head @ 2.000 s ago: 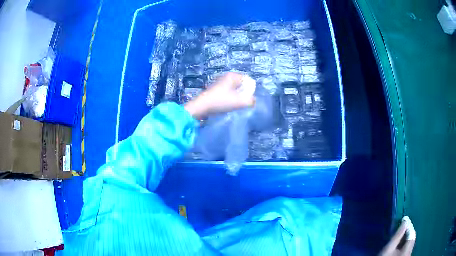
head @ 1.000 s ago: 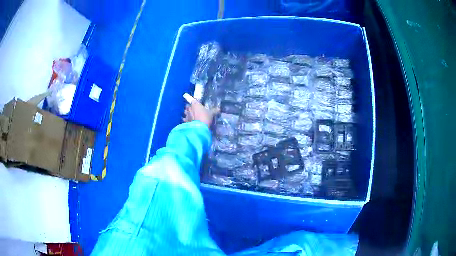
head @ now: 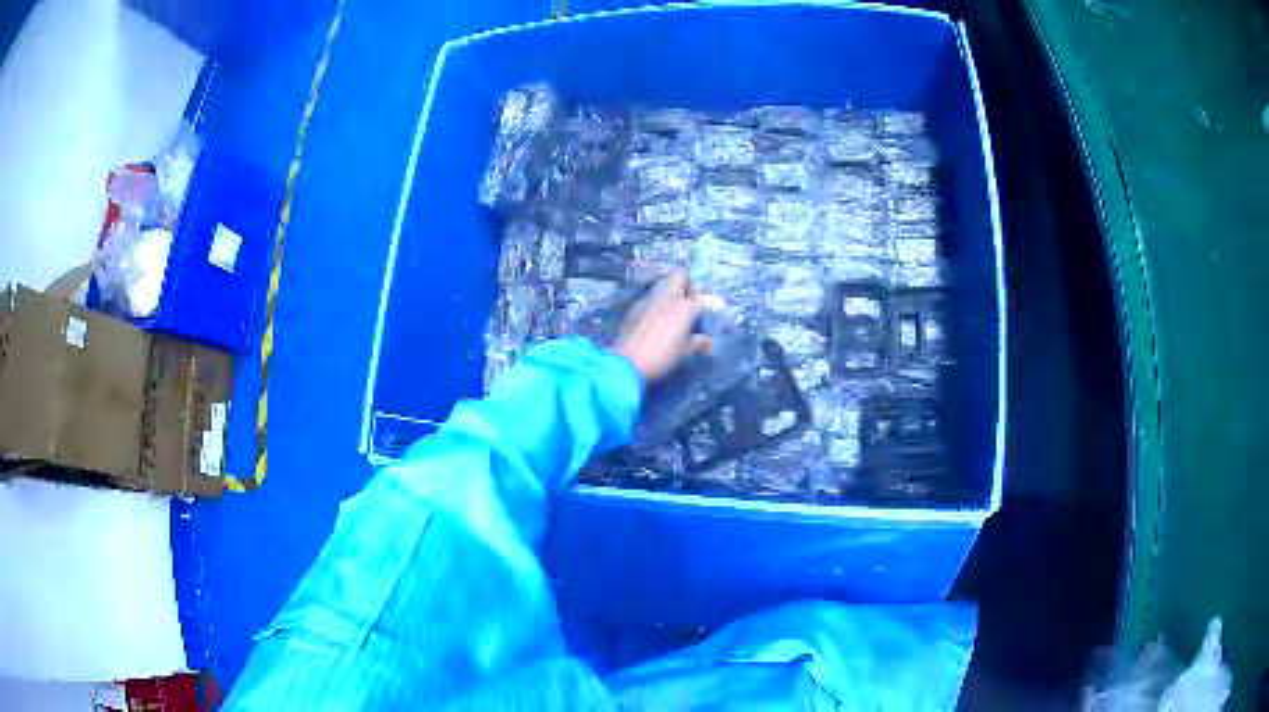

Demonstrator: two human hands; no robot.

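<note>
The large blue bin (head: pixel 991 278) has a pale rim and is full of bagged parts (head: pixel 759 209), dark frames in shiny clear wrap. Loose dark frames (head: pixel 786 397) lie unwrapped on top at the front and right. My left hand (head: pixel 668 330) is over the middle of the bin, its fingers closed on a blurred part in clear wrap. That part hangs below the fingers and partly covers a loose frame. My right hand is out of the picture.
A green bench (head: pixel 1211 306) runs along the right, with a crumpled clear plastic bag (head: pixel 1183 684) at its near end. At the left are an open cardboard box (head: pixel 77 383) and a smaller blue bin (head: pixel 209 285) holding plastic waste. Yellow-black tape marks the floor.
My left hand has moved from the bin's left side to its middle with a wrapped part. Earlier it held a clear bag. My right hand has left the picture, and a plastic bag shows at the lower right.
</note>
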